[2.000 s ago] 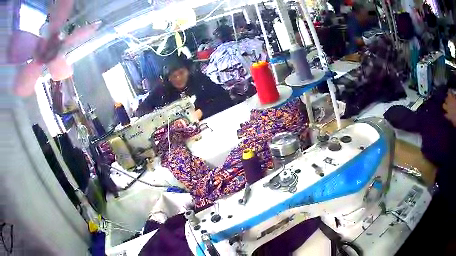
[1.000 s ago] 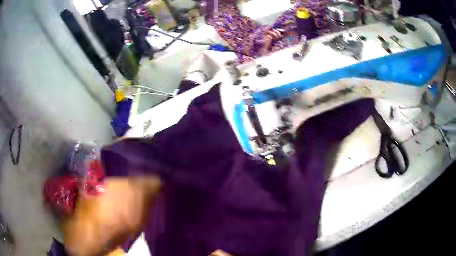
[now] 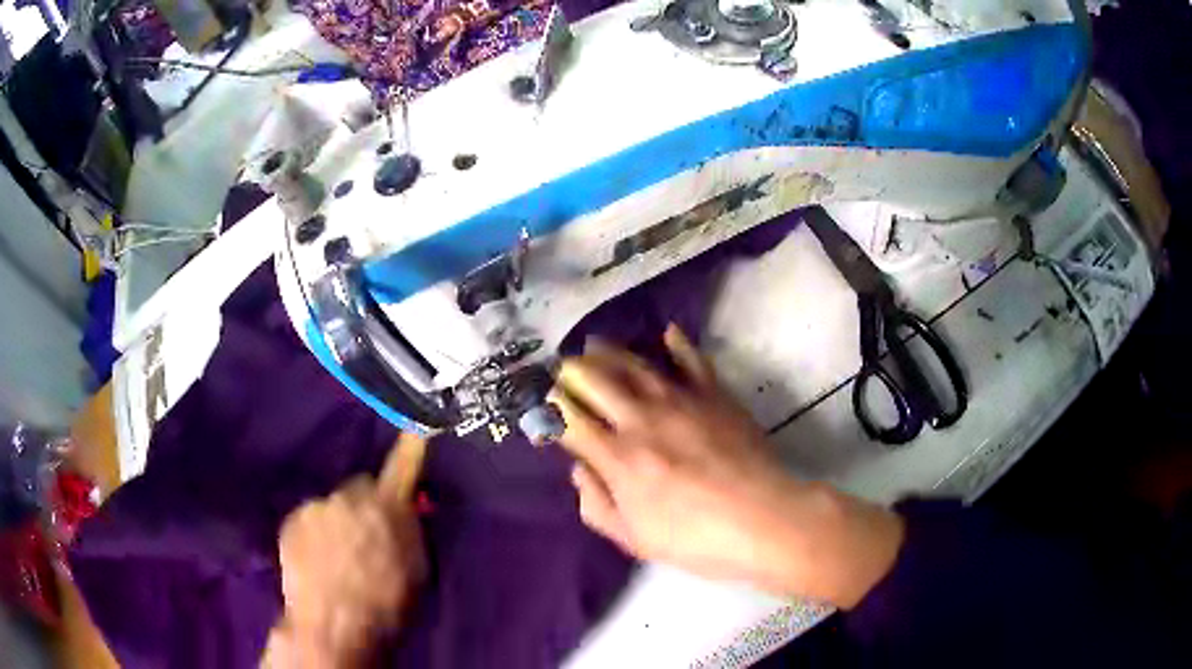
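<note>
A dark purple garment panel [image 3: 235, 457] lies under the left end of the white and blue sewing machine head [image 3: 732, 144]. My left hand [image 3: 347, 562], slightly blurred, is on the panel, its index finger stretched toward the presser foot area [image 3: 503, 412]. A small red piece [image 3: 421, 502], perhaps a frog fastener, shows beside that finger. My right hand [image 3: 693, 477] is on the cloth just right of the presser foot, fingers partly bent. Whether either hand grips the cloth is unclear. The needle tip is too small to tell.
Black-handled shears [image 3: 902, 373] lie right of the needle area on the white table [image 3: 784, 340]. A clear bag with red contents [image 3: 29, 562] is at the left edge. Patterned printed cloth [image 3: 425, 39] is heaped behind the machine.
The view has tipped down and closer to the machine. My left hand has moved from beside the red bag to the cloth near the presser foot. My right hand has come fully into view there.
</note>
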